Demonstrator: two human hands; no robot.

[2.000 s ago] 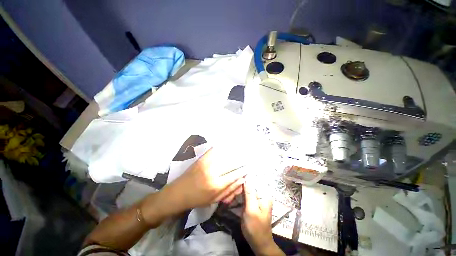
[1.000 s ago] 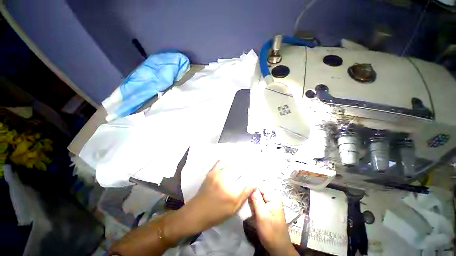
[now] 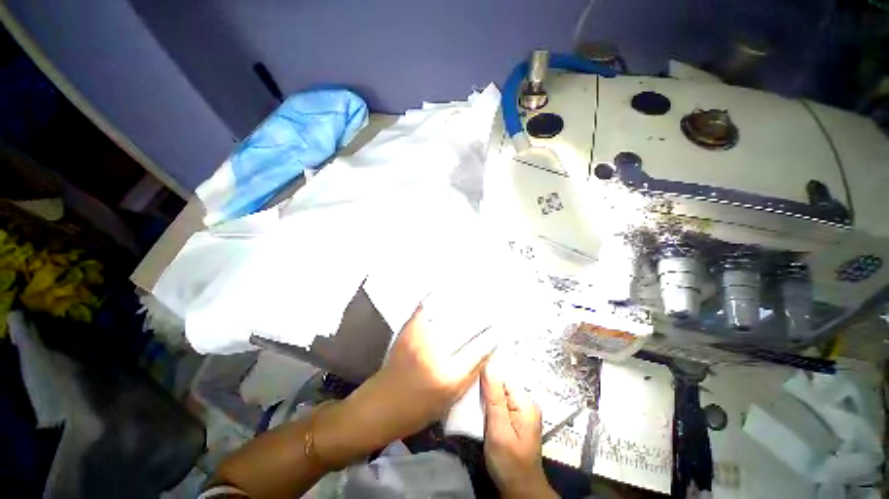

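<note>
The white fabric [image 3: 292, 263] lies spread left of the cream sewing machine [image 3: 721, 166], and part of it runs under my hands into strong lamp glare. My left hand [image 3: 434, 365] grips the fabric's near edge, fingers bent toward the glare. My right hand [image 3: 512, 424] is beside it on the right, fingers close together at the fabric; the glare hides whether it pinches the cloth. The needle area is lost in the glare. A grey-brown plate [image 3: 356, 336] shows under the fabric to the left.
A blue-and-white bundle [image 3: 292, 151] lies by the purple wall. Silver tensioners [image 3: 739, 292] line the machine front. Tangled clippings [image 3: 570, 375] sit beside the needle area. White scraps [image 3: 814, 429] lie at the right. A yellow heap [image 3: 44, 278] is at far left.
The fabric now covers the dark plate area beyond my hands that showed one second ago. A white flap now hangs between my hands. The hands stay close together near the machine.
</note>
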